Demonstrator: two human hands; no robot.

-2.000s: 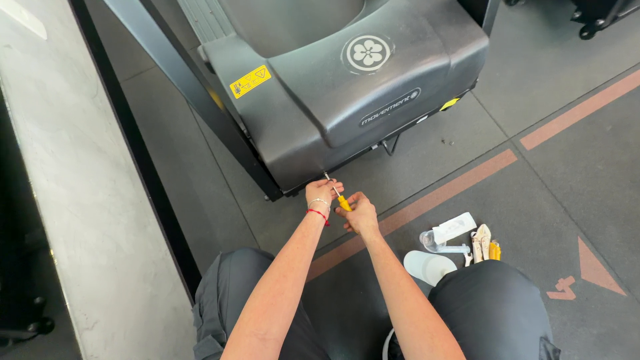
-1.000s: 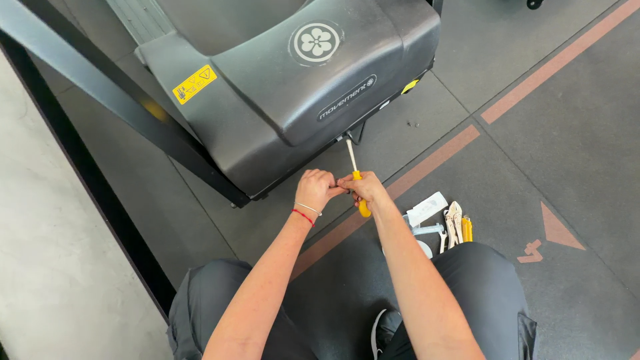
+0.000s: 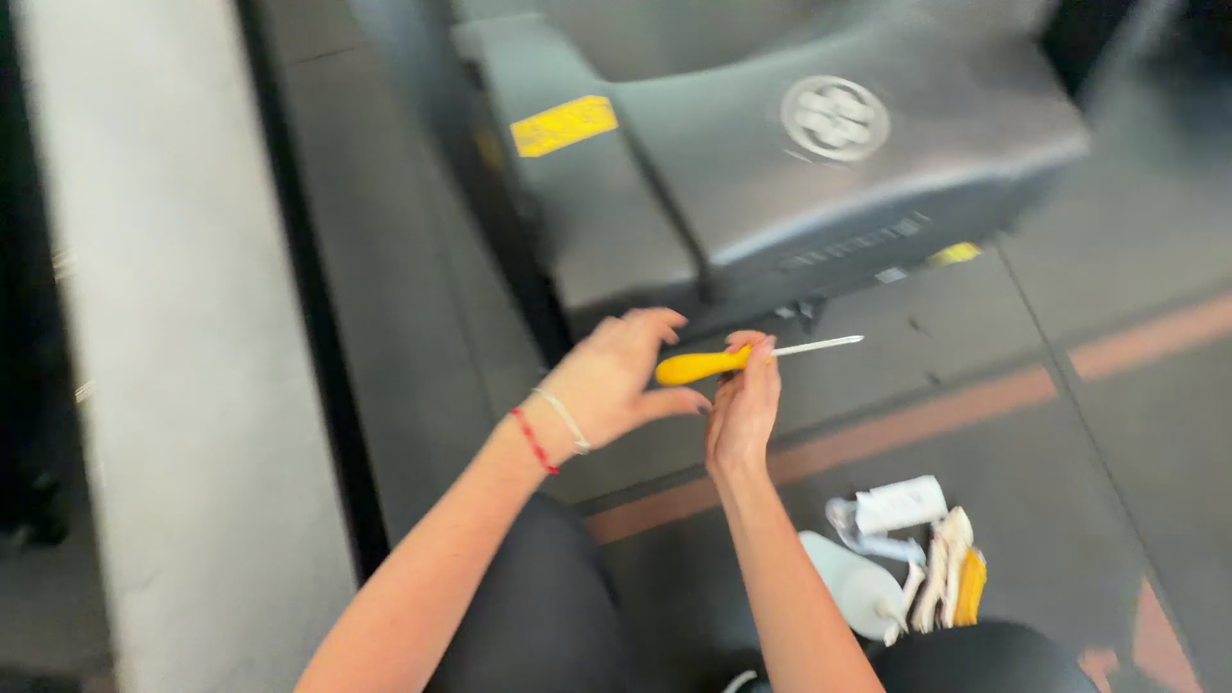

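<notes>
My right hand (image 3: 747,409) holds a screwdriver (image 3: 705,367) by the front of its yellow handle, with the metal shaft pointing right, clear of the machine. Just left of the handle's end, my left hand (image 3: 626,371) is empty, its thumb and fingers apart. Both hands are in front of the lower edge of a dark grey plastic cover (image 3: 818,212) on what looks like a treadmill. The cover bears a round clover emblem (image 3: 835,118) and a yellow warning label (image 3: 564,126). Motion blurs the view.
By my right knee on the tiled floor lie a white bottle (image 3: 857,587), a white box-like item (image 3: 902,504), pale-handled tools (image 3: 943,568) and a yellow item (image 3: 971,587). A dark metal upright (image 3: 452,144) stands at the machine's left, beside a long pale grey surface (image 3: 192,337).
The screwdriver has turned from pointing up at the cover's lower edge to lying nearly level, away from it. My left hand has parted from my right and opened.
</notes>
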